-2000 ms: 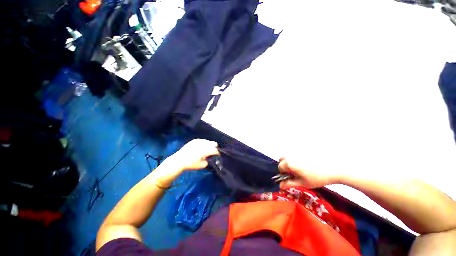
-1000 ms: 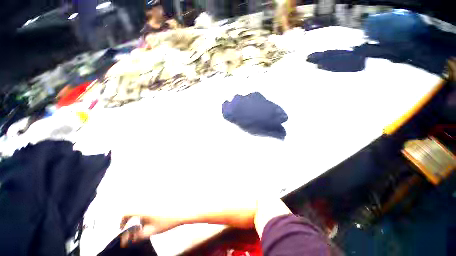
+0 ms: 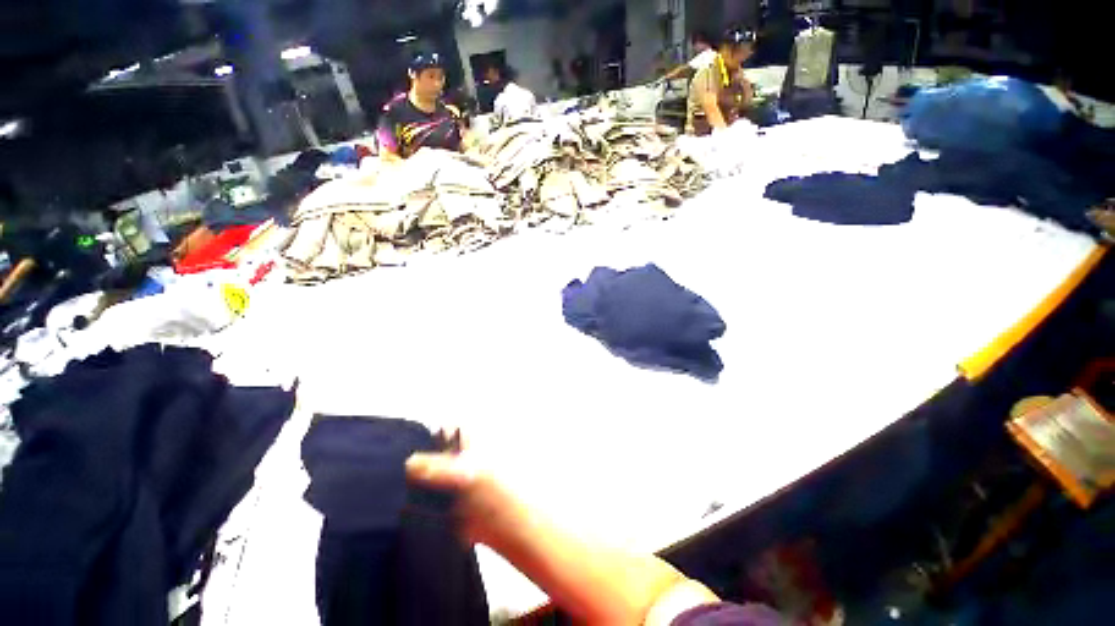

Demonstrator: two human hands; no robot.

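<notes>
A navy garment [image 3: 397, 526] lies over the near table edge at the lower left of centre, its upper end flat on the white table. My right hand [image 3: 450, 471] is at its upper right side, fingers on or just over the cloth; blur hides whether it grips. My left hand is not in view. A larger navy garment pile [image 3: 110, 489] hangs over the table at the far left, separate from this piece.
A crumpled navy piece [image 3: 648, 316] lies mid-table on the white table [image 3: 783, 367], another dark piece [image 3: 844, 196] beyond. Beige cloth heaps [image 3: 416, 202] line the far side, with people behind. A yellow strip [image 3: 1033, 314] edges the right; a wooden stool [image 3: 1070, 443] stands below.
The view has swung up and right from the lap to the table. The navy cloth earlier held between both hands now shows partly on the table; my left hand has left the picture.
</notes>
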